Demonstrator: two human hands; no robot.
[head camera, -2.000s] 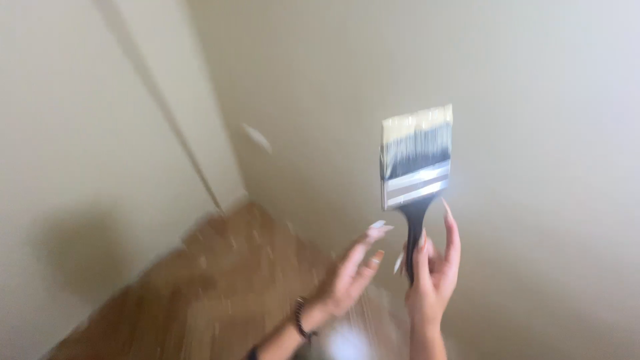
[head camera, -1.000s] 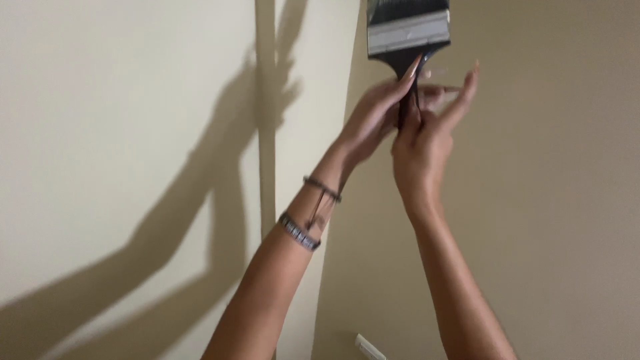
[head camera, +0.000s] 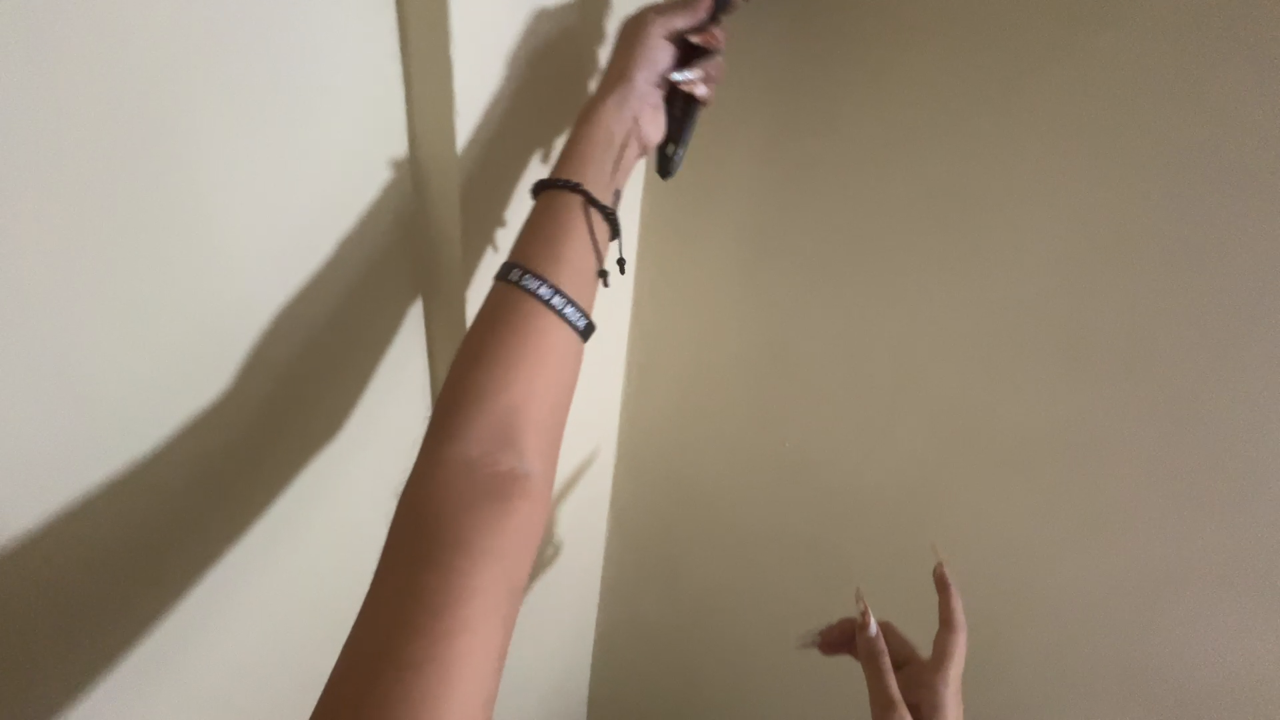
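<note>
My left hand (head camera: 668, 62) is raised at the top of the head view, close to the wall corner, its fingers closed around the black handle (head camera: 680, 130) of a paintbrush. The brush's bristles lie beyond the top edge of the view. A dark braided cord bracelet (head camera: 578, 192) and a black wristband (head camera: 546, 299) bearing white writing circle that forearm. Low at the right, my right hand (head camera: 905, 655) holds nothing, with its long-nailed fingers apart and slightly blurred in front of the wall.
A pale wall (head camera: 200, 150) on the left meets a beige wall (head camera: 950, 300) on the right at a vertical corner. A narrow vertical strip (head camera: 430, 150) runs down the left wall. The arm's shadow (head camera: 290, 370) falls across the left wall.
A second ago both hands were at the brush handle; now only my left hand holds it, higher up. My right hand has let go and moved down. The view has swung up from the floor.
</note>
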